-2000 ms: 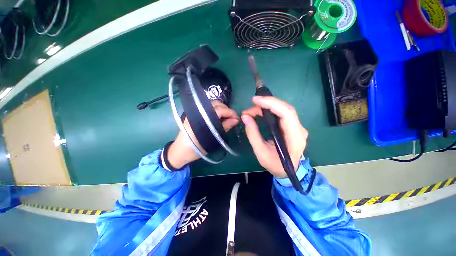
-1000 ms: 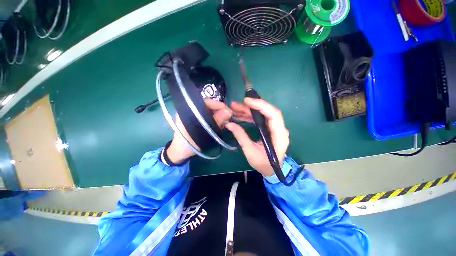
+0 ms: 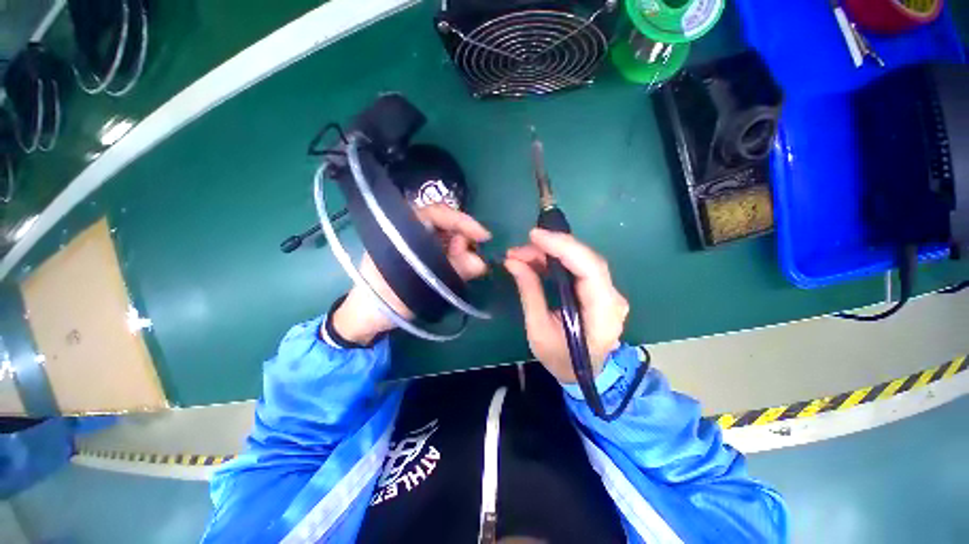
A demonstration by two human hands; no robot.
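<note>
A black headset [image 3: 395,242] with two pale curved rails stands over my left wrist. Its glossy earcup shell [image 3: 434,181] with a white mark lies behind my left fingers, and a thin black microphone boom [image 3: 316,230] sticks out to the left. My left hand [image 3: 455,242] reaches through the band and holds the headset, with fingertips close together near the earcup. My right hand [image 3: 568,287] holds the soldering iron [image 3: 557,220], its tip pointing away from me. The right thumb and index fingertips are near the left ones. Any wire between them is too small to tell.
A fume extractor fan [image 3: 531,53] and green solder spool [image 3: 680,19] stand at the back. The iron stand [image 3: 680,138] with a yellowish cleaner [image 3: 738,217] is at right, beside a blue tray [image 3: 792,239] holding a dark ribbed box [image 3: 914,159]. Tan boards [image 3: 90,324] lie at left.
The headset and my left hand have shifted left. My right hand moved left, then slightly right again, still with the iron. The fingertips of both hands are a little further apart than one second ago.
</note>
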